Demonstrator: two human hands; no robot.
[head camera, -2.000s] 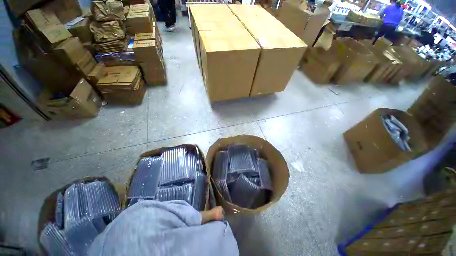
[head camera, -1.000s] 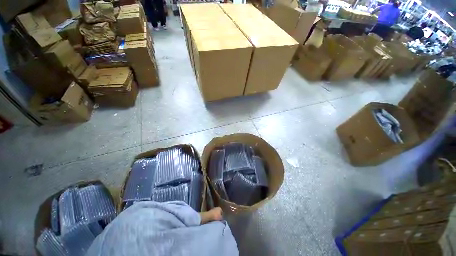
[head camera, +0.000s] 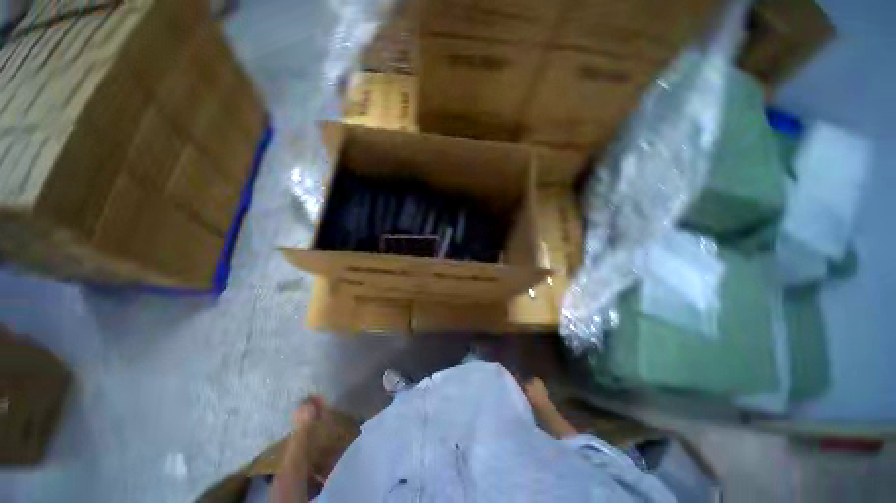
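Note:
An open brown supply carton (head camera: 432, 275) stands in front of me. Dark flat items (head camera: 413, 211) stand on edge in rows inside it. My left hand (head camera: 307, 418) is low at the left of my body, small and blurred; nothing clear shows in it. My right hand (head camera: 535, 393) is low at the right, partly hidden by my clothing, and its fingers are not clear. Both hands are nearer to me than the supply carton and apart from it.
Stacked cartons (head camera: 147, 187) stand on a blue-edged pallet at left. Green packs (head camera: 698, 339) and crinkled clear film (head camera: 629, 187) are at right. Printed cartons (head camera: 491, 83) stand behind the supply carton. Carton rims show at the bottom edge. A brown carton (head camera: 29, 403) is at far left.
The view has turned from the collecting cartons and large boxes on the floor to the supply carton and green packs. Both hands now show, where one showed before.

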